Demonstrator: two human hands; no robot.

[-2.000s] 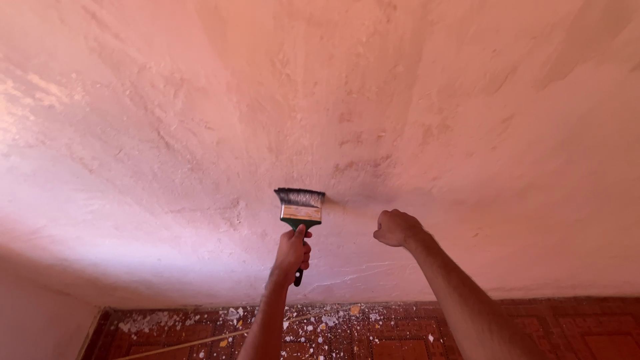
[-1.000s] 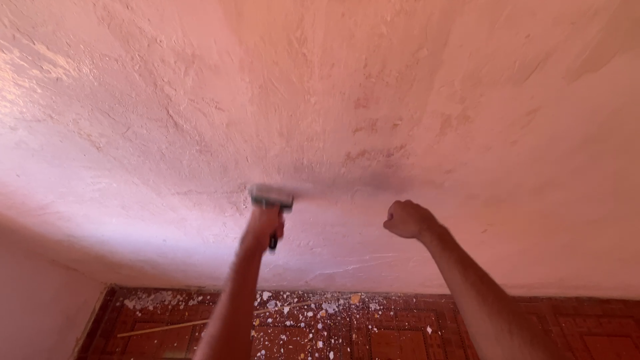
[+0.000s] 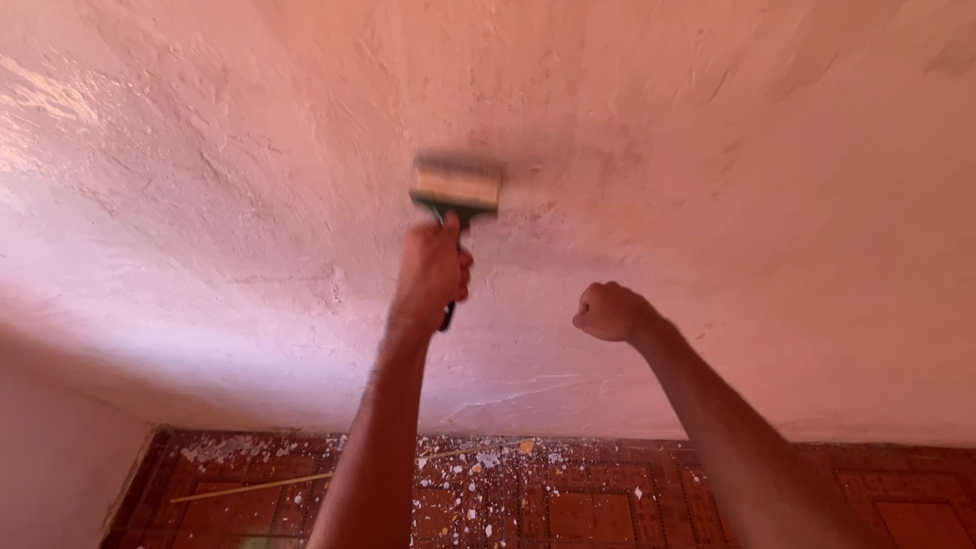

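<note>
My left hand (image 3: 433,271) is closed around the dark handle of a wide flat paintbrush (image 3: 456,191). The brush points up, with its bristles at the pinkish plaster wall (image 3: 686,191); motion blurs the bristles, so their exact contact is hard to tell. Its metal band looks pale, and the butt of the handle shows below my fist. To the right and somewhat lower, my right hand (image 3: 612,311) is held as a fist near the wall, with nothing visible in it. The wall surface is rough and streaked, with glossy patches at the upper left.
Along the foot of the wall runs a reddish-brown patterned floor (image 3: 591,518), scattered with pale paint or plaster flakes (image 3: 488,460). A thin light stick (image 3: 252,486) lies on it at the lower left. Another wall (image 3: 61,427) meets this one at the left corner.
My left hand and the brush first moved left along the wall, then up and to the right. My right hand has stayed a fist at about the same place.
</note>
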